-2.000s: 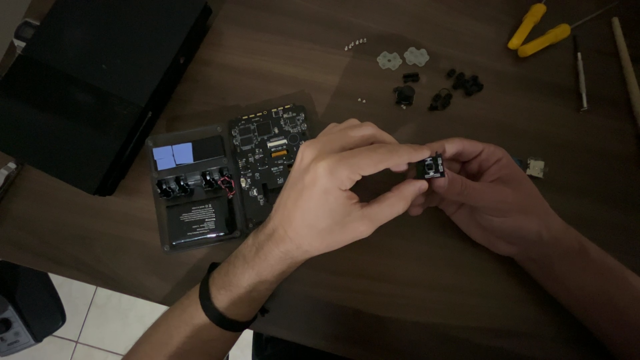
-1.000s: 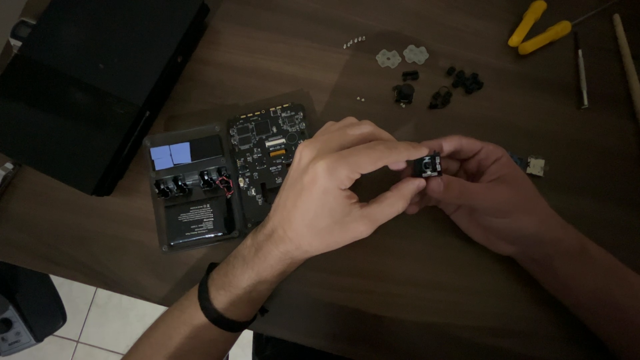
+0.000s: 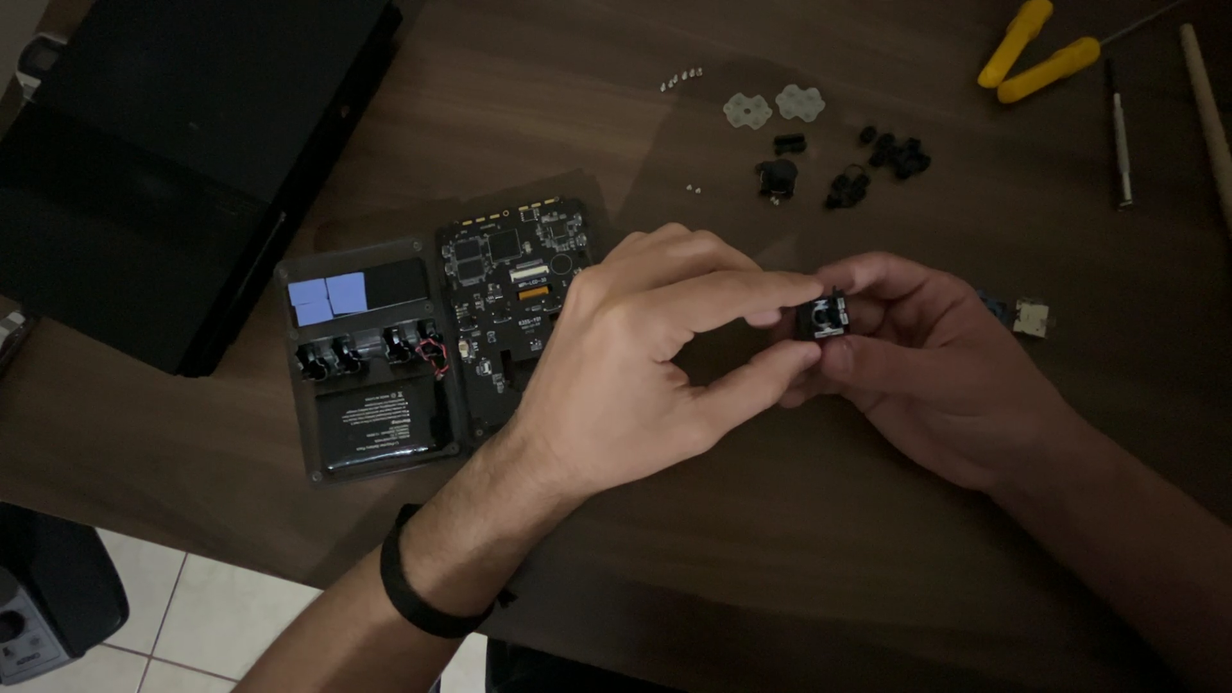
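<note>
Between the fingertips of both hands is a small black joystick module (image 3: 826, 316), its face with white or metal marks turned toward the camera. My left hand (image 3: 635, 366) touches its left side with forefinger and thumb. From the right, my right hand (image 3: 914, 361) grips it, thumb below and fingers behind. Left of my left hand lies a black circuit board (image 3: 510, 279), partly hidden by that hand. Beside the board rests an open device shell (image 3: 300, 414) with a black battery pack (image 3: 375, 423), blue pads (image 3: 327, 296) and red wires (image 3: 435, 356).
A large black box-shaped device (image 3: 173, 164) stands at the upper left. Beyond my hands lie tiny screws (image 3: 681, 79), translucent rubber pads (image 3: 748, 111) and black plastic parts (image 3: 777, 178). Yellow-handled pliers or cutters (image 3: 1049, 69), a thin screwdriver (image 3: 1120, 144) and a wooden stick (image 3: 1208, 115) are upper right.
The joystick module has turned a little between my fingers. Both hands remain in nearly the same place.
</note>
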